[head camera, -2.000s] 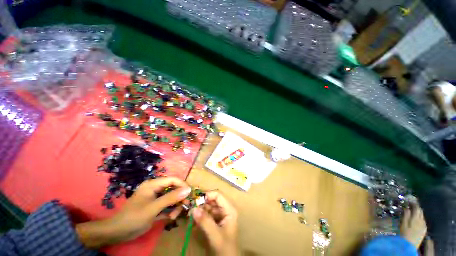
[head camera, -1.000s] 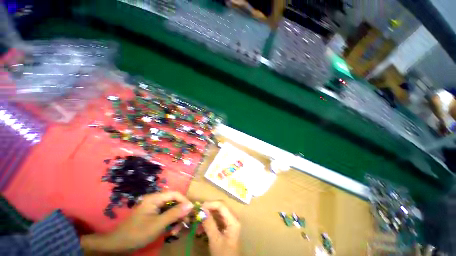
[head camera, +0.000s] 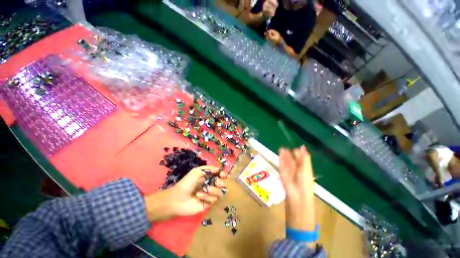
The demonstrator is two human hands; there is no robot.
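My left hand (head camera: 189, 194) is over the edge between red mat and brown board, fingers curled around several small dark and silvery modules. My right hand (head camera: 296, 169) is raised beside the white box (head camera: 271, 190), palm side showing, blue band on the wrist. A faint blurred greenish streak shows above its fingertips; whether the hand holds it cannot be told. A heap of black pieces (head camera: 176, 162) lies on the red mat behind my left hand. Rows of green modules (head camera: 209, 126) lie beyond it. Several small pieces (head camera: 231, 217) lie on the brown board.
A purple-pink pocket tray (head camera: 63, 108) with a few modules lies left. Crumpled clear trays (head camera: 133, 63) lie behind. A white rail (head camera: 330, 200) borders the green conveyor (head camera: 237, 98), with filled trays (head camera: 320, 93) beyond. Clear packaging with parts (head camera: 381, 237) is lower right. Other people are across the line.
The view has swung left, showing more purple tray. My hands have parted; the right has risen beside the box. The left holds modules, and small pieces now show on the board near it.
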